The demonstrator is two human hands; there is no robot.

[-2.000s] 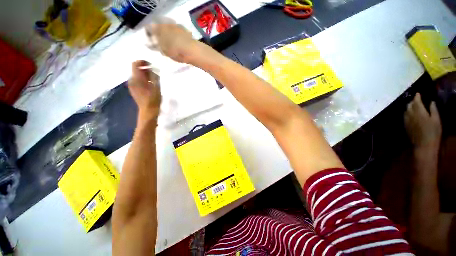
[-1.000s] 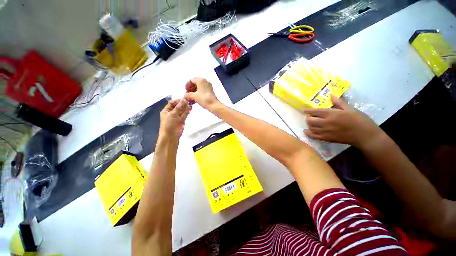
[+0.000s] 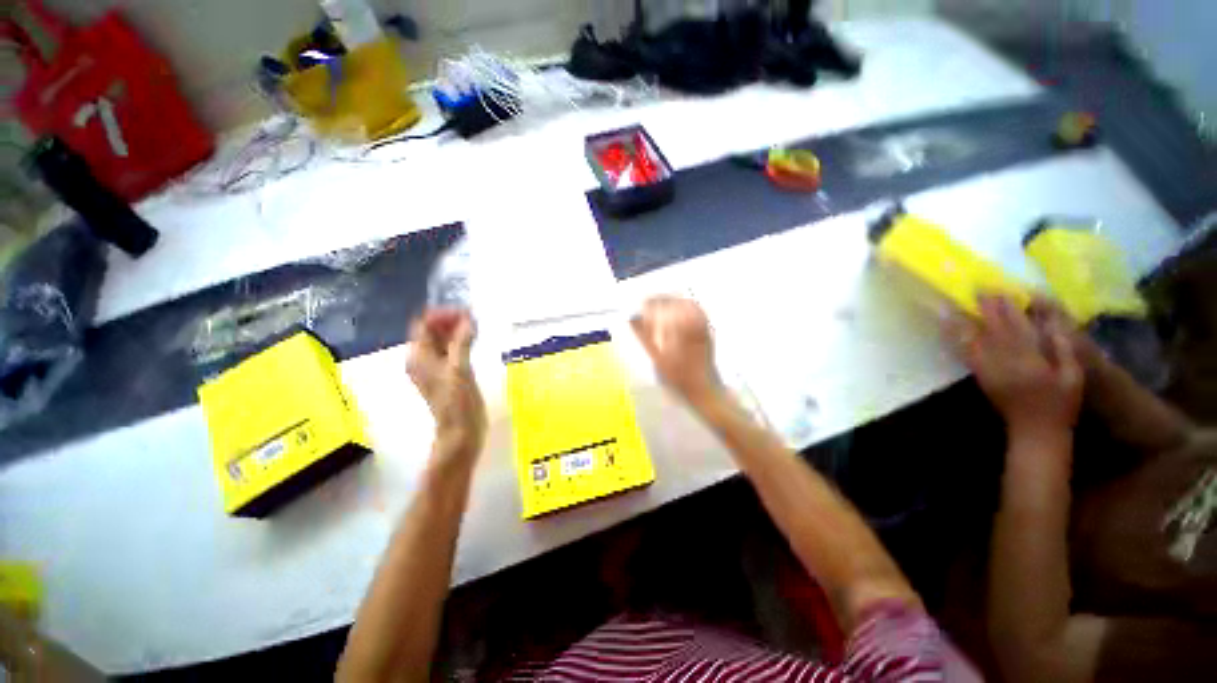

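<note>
A yellow hang-tab box [image 3: 577,424] with a black top edge lies flat on the white table in front of me, its barcode label facing up. My left hand [image 3: 445,367] is raised just left of the box's top, fingertips pinched on a small clear, shiny film [image 3: 451,278] that stands up above them. My right hand [image 3: 678,344] is just right of the box's top with its fingers curled; the image is blurred and I cannot tell whether it holds anything. Neither hand appears to touch the box.
Another yellow box [image 3: 283,424] lies at left. A black tray [image 3: 630,170] of red pieces and orange-handled scissors [image 3: 794,170] are on the far side. At right, a neighbour's hands [image 3: 1021,360] hold a yellow box [image 3: 950,264], beside another one [image 3: 1088,271].
My hands have moved apart and nearer, either side of the box's top; clear film now shows above my left hand. The neighbour's box has moved right, now in both their hands. The view has shifted.
</note>
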